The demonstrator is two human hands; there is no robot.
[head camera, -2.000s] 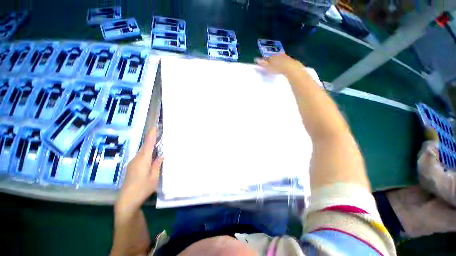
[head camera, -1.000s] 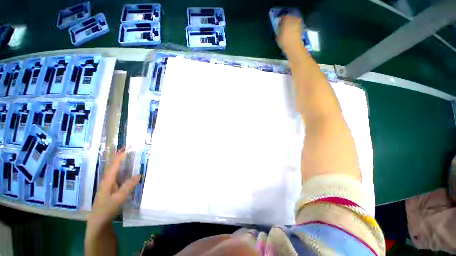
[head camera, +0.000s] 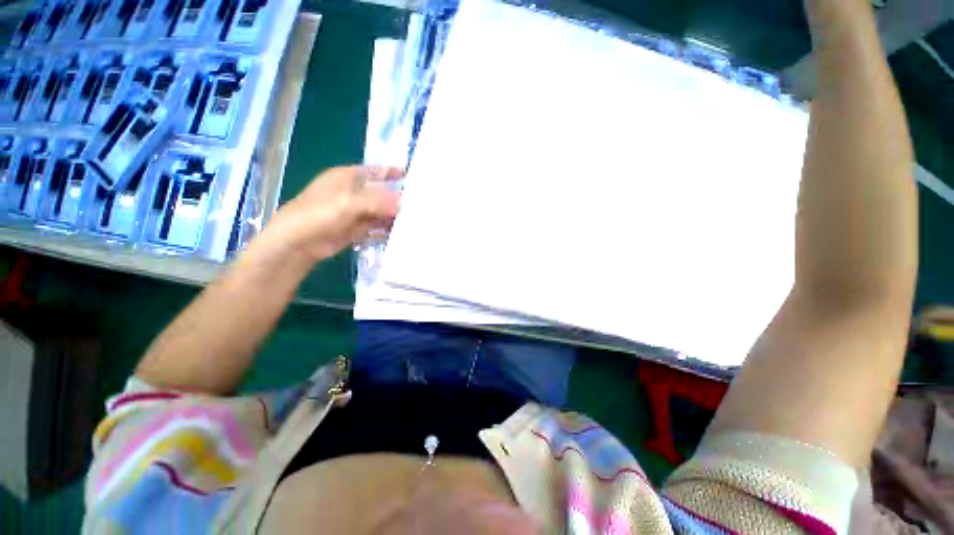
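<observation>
A large white interleaf sheet (head camera: 607,188) lies over a clear plastic tray (head camera: 379,246) of housing shells (head camera: 431,37), whose edges show along the left and far sides. More white sheets stick out under its left and near edges. My left hand (head camera: 356,204) is at the tray's left edge, its fingertips on or around the clear rim; the fingers partly hide the edge. My right arm reaches forward past the sheet's right side, and my right hand is cut off by the top edge.
A stack of trays filled with housing shells (head camera: 214,99) stands at the left, with one loose shell (head camera: 128,136) askew on top. A red stool-like frame (head camera: 669,402) is below the bench. Another person's clothing (head camera: 926,444) shows at the lower right. A grey box (head camera: 42,408) is at the lower left.
The view has shifted, and the loose shells on the green surface beyond are out of view. My left hand has closed in on the tray's left edge. My right hand has left the picture.
</observation>
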